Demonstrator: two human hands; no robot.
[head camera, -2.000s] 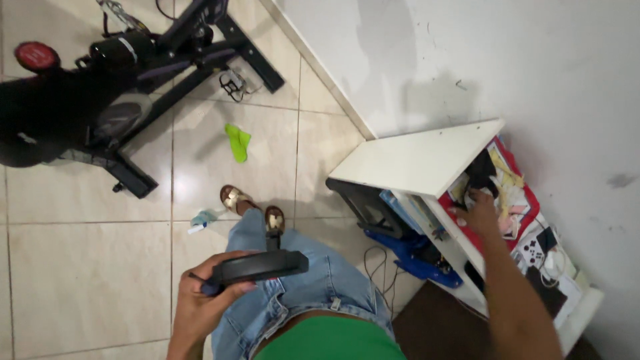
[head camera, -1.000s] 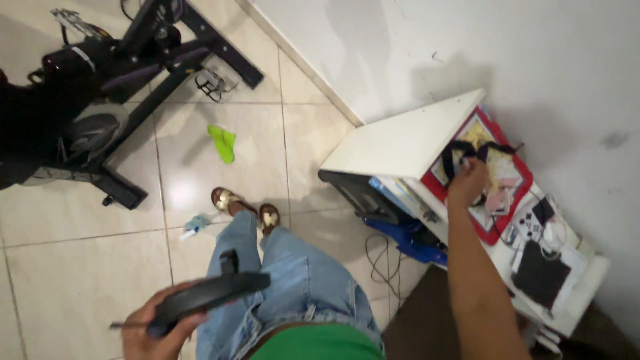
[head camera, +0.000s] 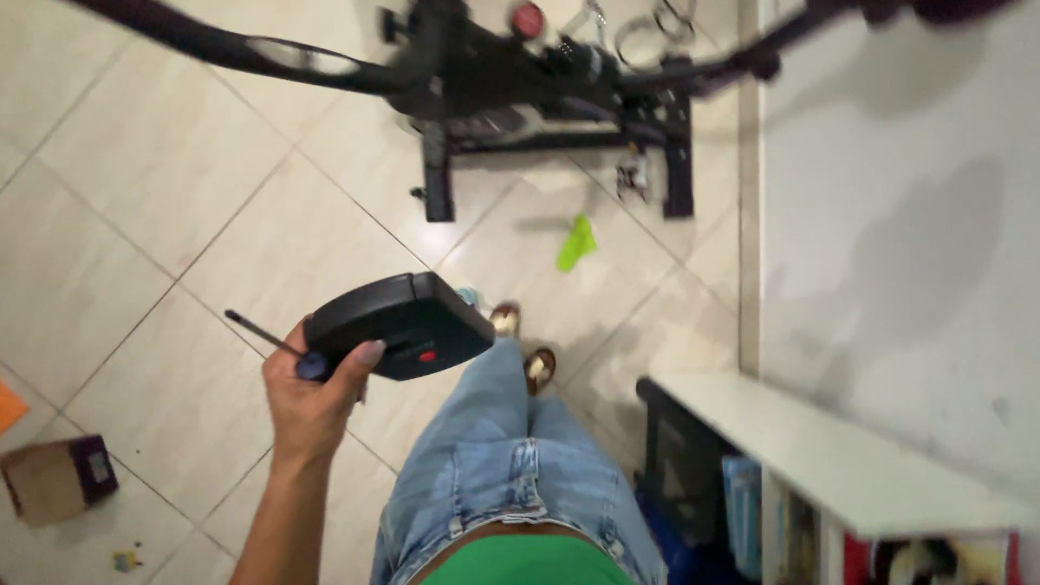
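Note:
My left hand [head camera: 313, 390] holds a flat black plastic device [head camera: 398, 325] with a small red mark, thumb on its face. Pinched in the same hand is a thin dark rod with a blue rounded end [head camera: 312, 366], which looks like a screwdriver; its shaft points up and left. Both are held in the air above the tiled floor, left of my jeans. My right hand is out of the frame.
An exercise bike [head camera: 520, 97] stands ahead, its handlebars crossing the top. A lime-green cloth [head camera: 577, 244] lies on the tiles. The white shelf unit [head camera: 821, 455] stands at the right against the wall. An open cardboard box [head camera: 49, 479] lies at the left.
The view has swung left, away from the shelf. My right hand, earlier in the red-edged tray on the shelf unit, has gone out of view. My left hand still holds the black device.

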